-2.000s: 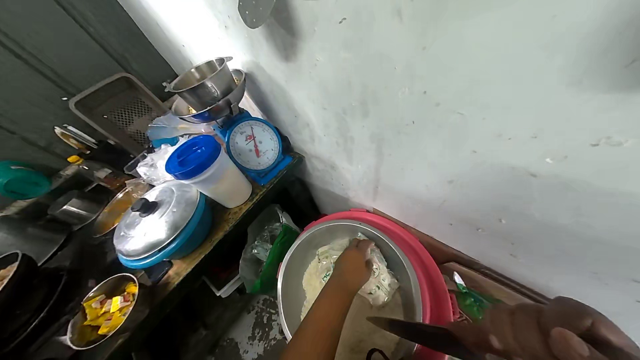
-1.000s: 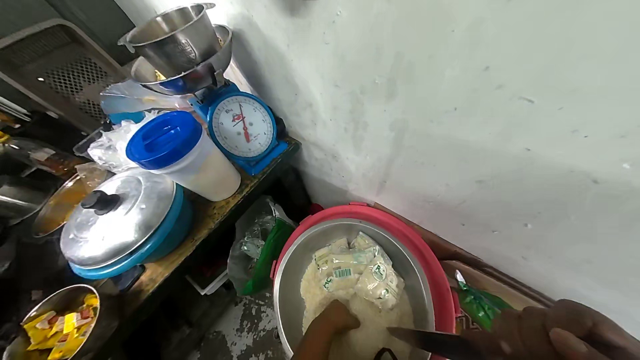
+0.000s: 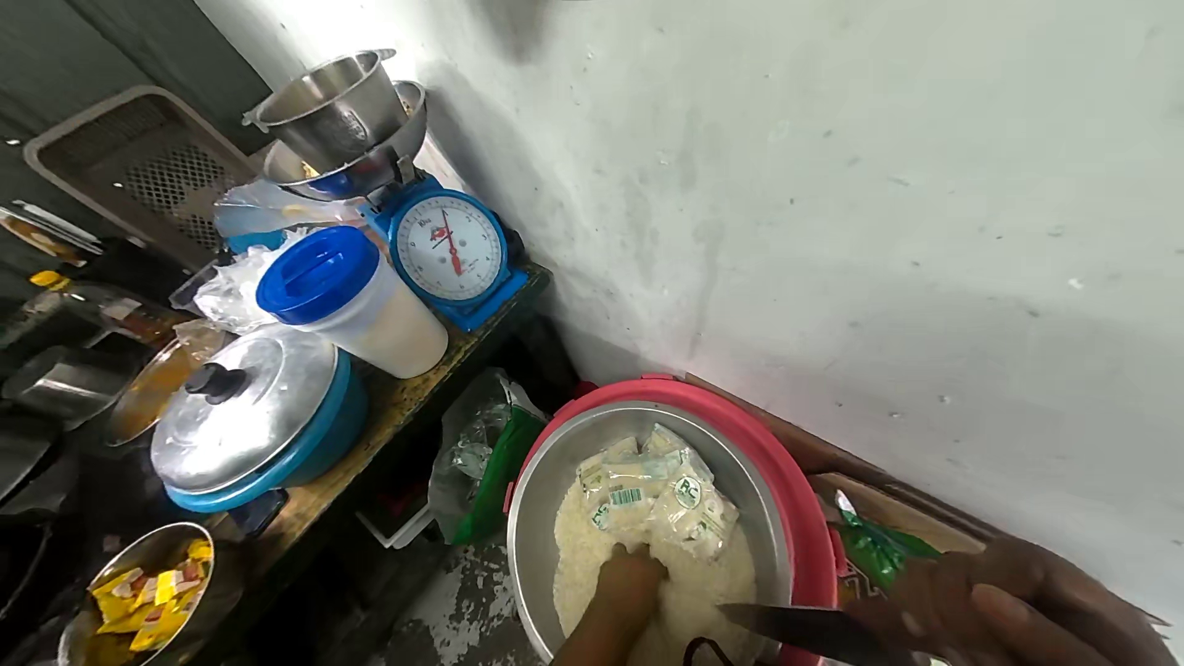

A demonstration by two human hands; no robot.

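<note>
My left hand (image 3: 631, 581) is pressed into pale, rice-like grains (image 3: 578, 555) in a wide metal bowl (image 3: 529, 592), its fingertips hidden. Just beyond it, several small clear plastic packets (image 3: 689, 495) with green print lie on the grains. My right hand (image 3: 1008, 601), at the lower right, grips a knife whose dark blade (image 3: 805, 629) points left over the bowl's right side. The bowl sits inside a larger red plastic tub (image 3: 795, 481). A dark loop shows at the bottom edge near the grains.
On the wooden table (image 3: 398, 416) at left stand a blue dial scale (image 3: 450, 245) with metal bowls, a blue-lidded container (image 3: 356, 301), a lidded blue pot (image 3: 259, 416) and a bowl of yellow packets (image 3: 153, 597). A bag (image 3: 481, 462) hangs beside it. The wall (image 3: 832, 231) rises behind.
My left hand was on the packets two seconds ago; it has drawn back from them into the grains nearer me. My right hand still holds the knife at the right.
</note>
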